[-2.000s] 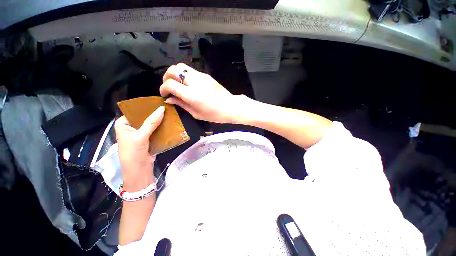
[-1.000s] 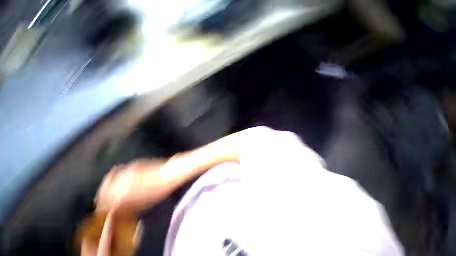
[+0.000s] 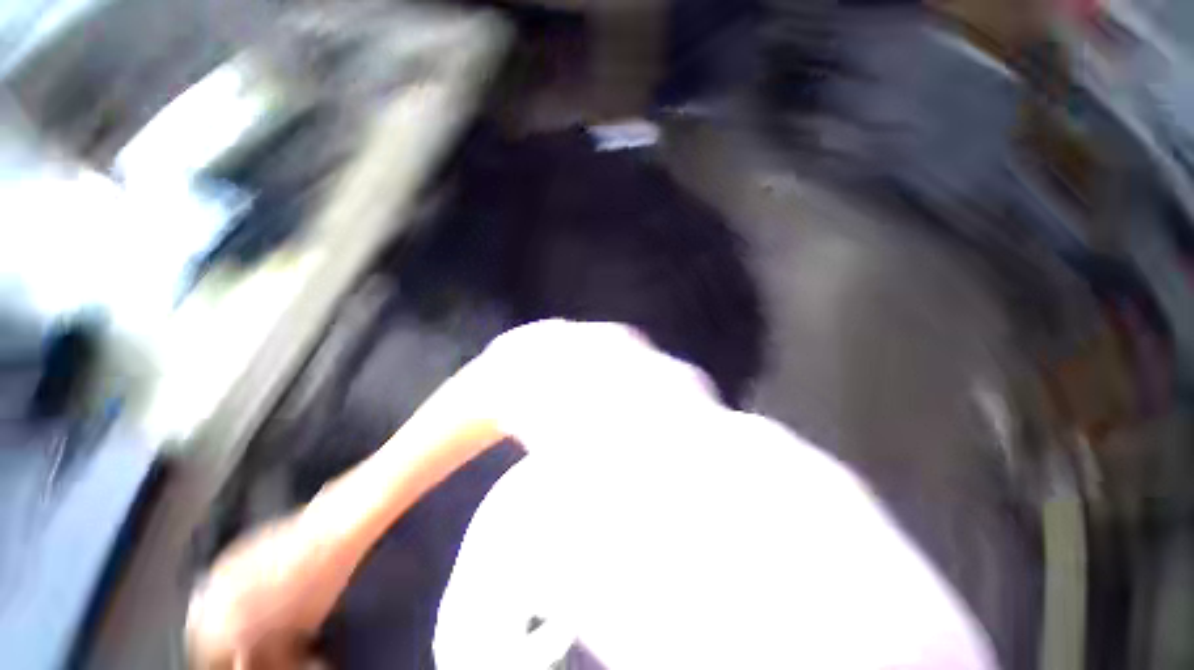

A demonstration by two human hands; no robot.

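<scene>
The picture is strongly blurred. My right hand [image 3: 255, 602] is at the lower left, cut off by the bottom edge, with its fingers pointing down and out of view. What it holds, if anything, cannot be made out. My left hand cannot be made out in the picture. The brown patch cannot be identified; the area below my right hand is outside the frame. My pale shirt and right sleeve [image 3: 563, 380] fill the lower middle.
The pale table edge [image 3: 373, 196] runs slanting down the left side, with blurred dark things on the tabletop. A small white scrap [image 3: 625, 135] lies at the upper middle. Grey floor [image 3: 864, 314] shows right of middle. Blurred dark heaps [image 3: 917, 105] stand at upper right.
My view has swung to the right, so the table now lies at the left and more floor shows. My right hand has shifted to the lower left; my left hand and the patch have left clear view.
</scene>
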